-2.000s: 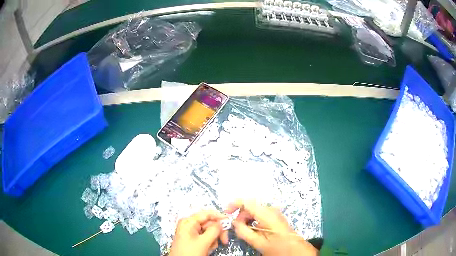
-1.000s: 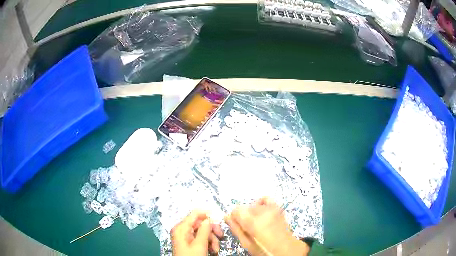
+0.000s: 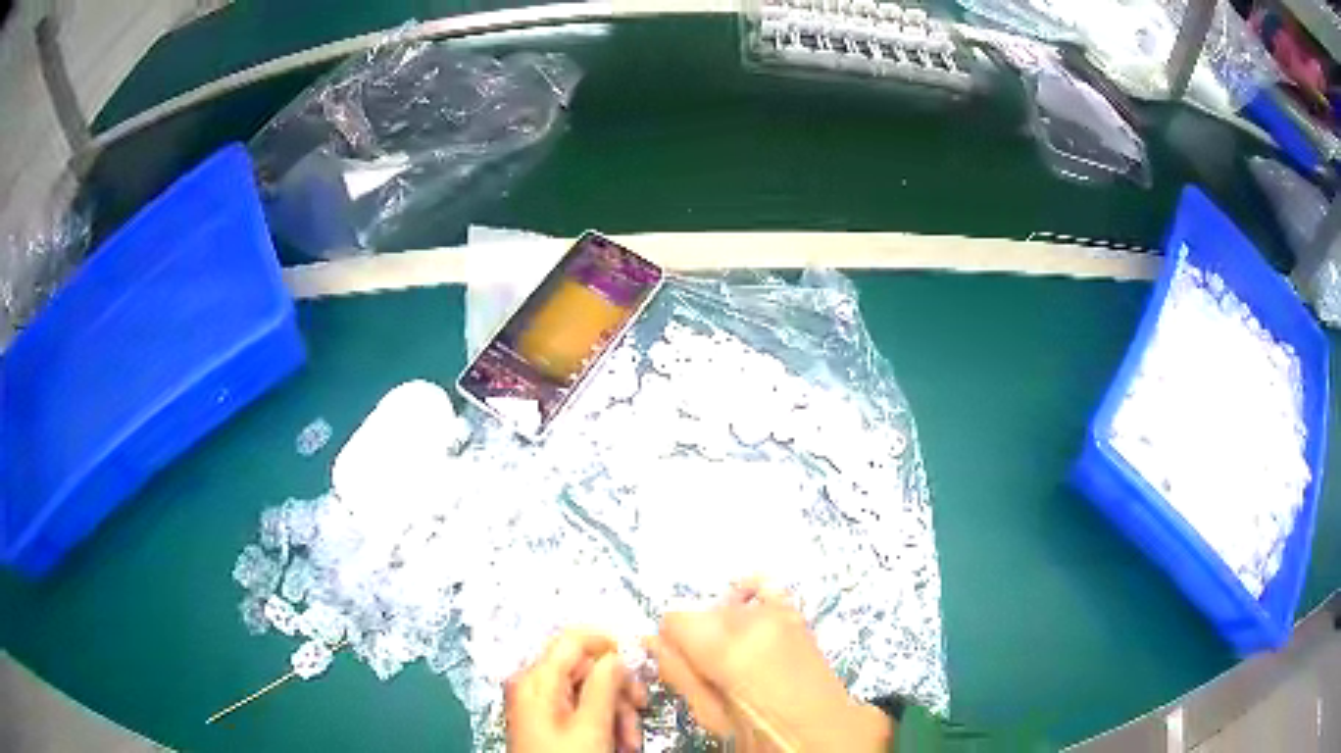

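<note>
My left hand [image 3: 571, 691] and my right hand [image 3: 753, 671] are close together at the bottom centre, over the clear bag [image 3: 909, 589]. My left fingers are pinched on something too small and glaring to make out. A thin tan stick [image 3: 757, 721] lies along my right hand, held in it. White plastic parts [image 3: 735, 397] are spread over the bag, largely overexposed. Clear plastic parts [image 3: 346, 566] are heaped left of the bag. A second thin stick [image 3: 253, 699] lies at lower left, its tip at a small piece by the heap.
A smartphone [image 3: 565, 333] lies at the bag's top left, above a white oval object [image 3: 394, 441]. A blue tray [image 3: 140, 346] stands tilted at left. Another blue tray [image 3: 1125, 508] at right holds white pieces. Beyond the pale rail [image 3: 882, 256] lie a crinkled bag [image 3: 441, 125] and racked white parts [image 3: 860, 37].
My hands moved slightly downward, and my right hand turned over so its back now faces up. The small white piece seen between the fingers two seconds ago is now hidden. The view shifted slightly.
</note>
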